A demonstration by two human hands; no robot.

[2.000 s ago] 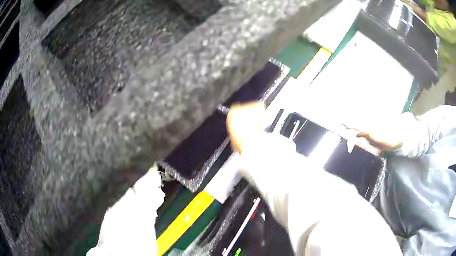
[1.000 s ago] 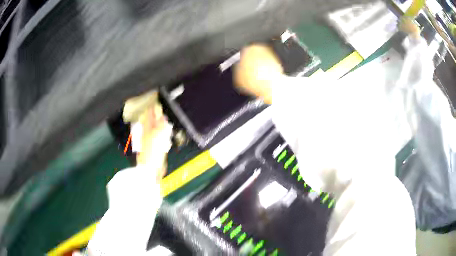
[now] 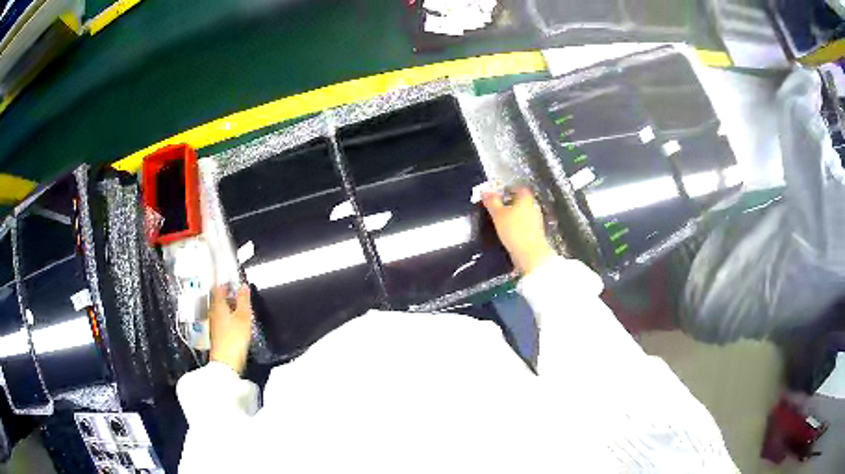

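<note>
A foam tray (image 3: 266, 139) with a speckled grey rim lies in front of me. It bears two dark tablets side by side, the left tablet (image 3: 292, 218) and the right tablet (image 3: 417, 180). White tabs show on their side edges. My left hand (image 3: 231, 326) is at the tray's lower left edge, thumb and finger up. My right hand (image 3: 521, 227) is at the right edge of the right tablet, fingertips by a white tab. The fingers' undersides are hidden, so a grip cannot be told.
A red bin (image 3: 193, 190) and a white item (image 3: 193, 278) lie left of the tray. More tablets (image 3: 57, 268) stand at far left. Another tray (image 3: 639, 245) with tablets, some showing green text, is at right beside a person's pale smock (image 3: 755, 268). White slips (image 3: 459, 15) lie across the belt.
The large grey foam grid overhead is gone from view. Both hands have come down to the sides of the two-tablet tray. My left hand no longer holds the pale item seen earlier.
</note>
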